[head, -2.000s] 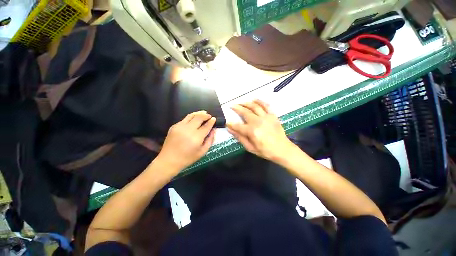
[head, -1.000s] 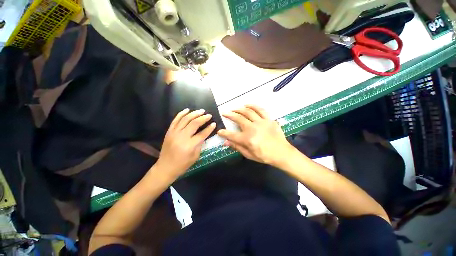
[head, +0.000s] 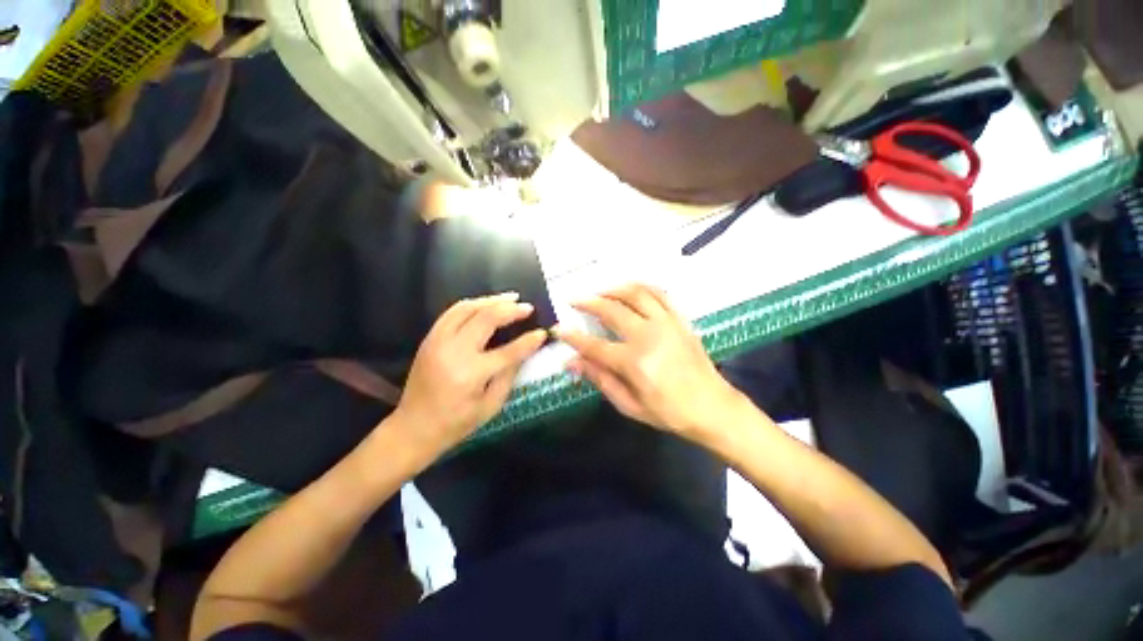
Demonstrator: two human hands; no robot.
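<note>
The black garment body (head: 339, 269) with brown strips (head: 207, 407) lies over the left of the table, its straight right edge under the sewing machine head (head: 376, 88). The needle area is washed out by bright glare. My left hand (head: 464, 369) lies on the cloth's near corner, thumb and index finger pinching its edge. My right hand (head: 652, 363) is just right of that corner, its fingertips at the same edge and close to my left fingertips. Whether the right fingers grip the cloth is hard to tell.
Red-handled scissors (head: 921, 178) lie on a black pouch at the right of the table. A brown cut piece (head: 702, 150) and a thin black tool (head: 727, 225) lie right of the needle. A yellow basket (head: 113, 44) is upper left, a black crate (head: 1015, 363) lower right.
The cloth corner, folded between my fingers two seconds ago, lay flatter one second ago. Now my left thumb and index finger are closer together at the edge. The view has shifted slightly.
</note>
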